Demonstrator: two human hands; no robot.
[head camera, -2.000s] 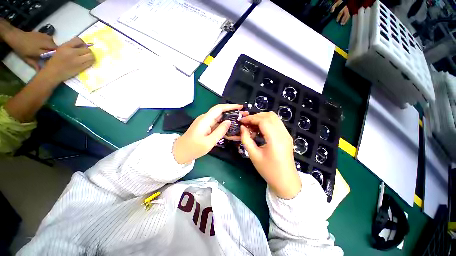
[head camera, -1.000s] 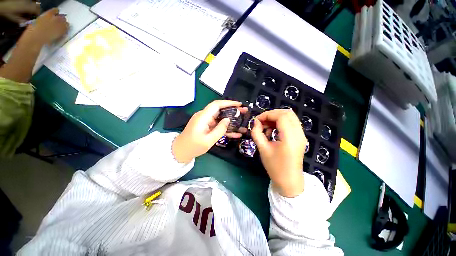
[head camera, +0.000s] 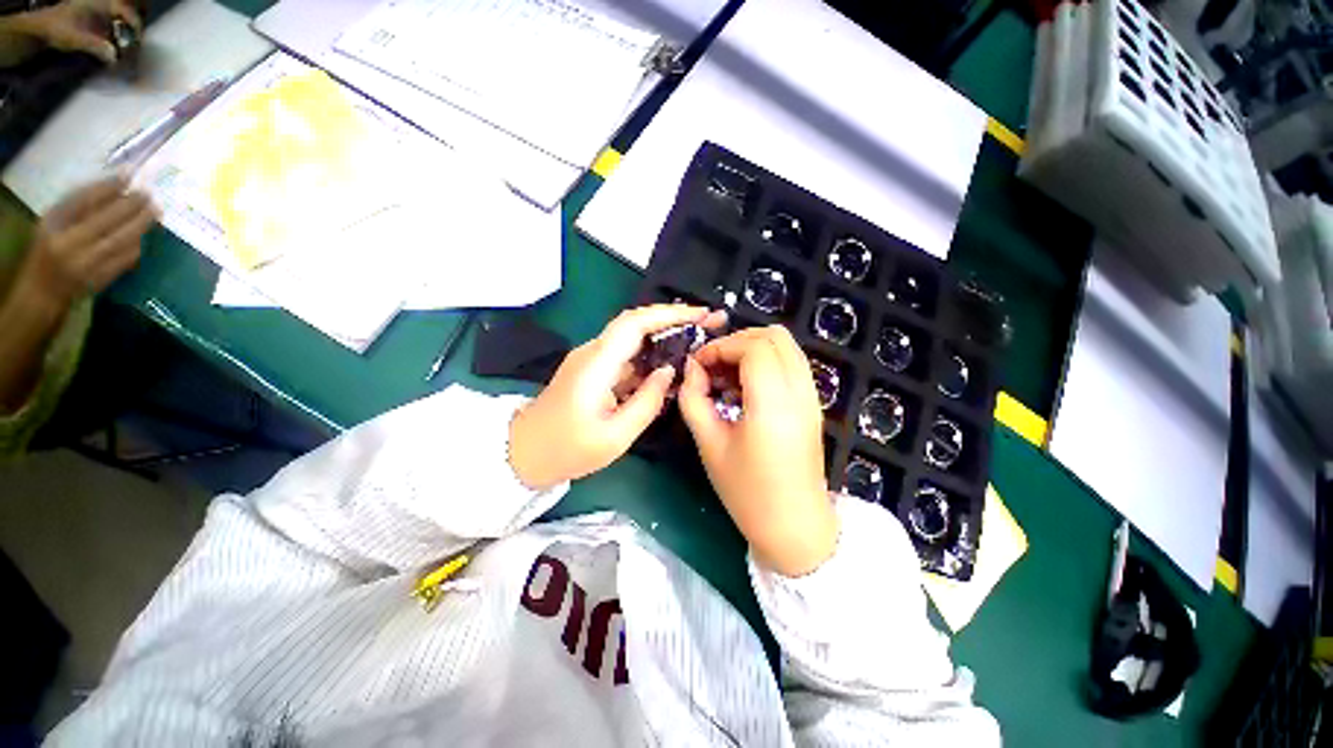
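My left hand (head camera: 582, 406) holds a dark watch head (head camera: 671, 348) with a shiny rim between thumb and fingers, above the near left part of the black watch tray (head camera: 712, 263). My right hand (head camera: 766, 431) is beside it, with thumb and index fingertips pinched at the watch head's right edge. Whether the right fingertips hold a small thing of their own is too small to tell. The tray has square pockets, many with round watch heads, such as one at the right (head camera: 882, 415). My hands hide the tray's near left pockets.
White foam trays (head camera: 1170, 190) stand at the far right. A black round item (head camera: 1140, 643) lies at the lower right. Printed sheets (head camera: 483, 73) and a yellow paper (head camera: 287, 164) lie at the left. Another person's hand (head camera: 97, 234) and a pen (head camera: 173, 123) are at the left edge.
My right hand was apart from the watch head a second ago and has moved left back to it. The watch head has turned in my left hand. The neighbour's hands and pen have moved.
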